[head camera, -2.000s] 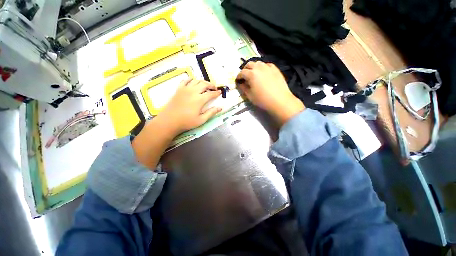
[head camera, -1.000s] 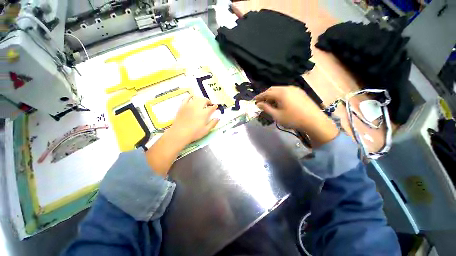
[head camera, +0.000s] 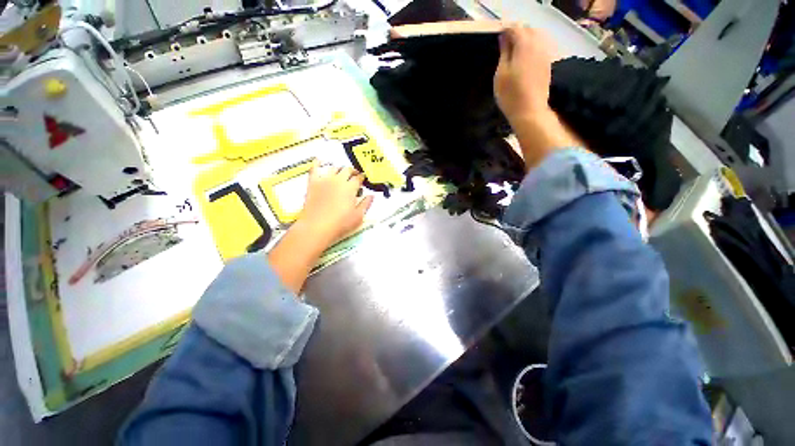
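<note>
The white sewing template (head camera: 113, 305) with green and yellow borders lies under the machine head. Its yellow flap (head camera: 228, 228) has a window and slots. Black L-shaped strips (head camera: 247, 209) sit in the slots. My left hand (head camera: 329, 205) rests on the template beside the window, fingers spread over its right edge; I see nothing held in it. Small black pieces (head camera: 418, 165) lie right of that hand. My right hand (head camera: 526, 74) is raised at the black panel stack (head camera: 445, 87), with its fingers closed on the edge of a black panel.
The white machine head (head camera: 74, 122) stands at the left, with the metal carriage rail (head camera: 200, 48) behind the template. A second black stack (head camera: 610, 109) lies farther right. A grey bin (head camera: 728, 261) holds black material at the far right. The metal table (head camera: 410, 287) is in front.
My right hand has moved from the small black pieces up and away to the panel stack and has lifted a panel's edge. My left hand stays on the template. The view has shifted.
</note>
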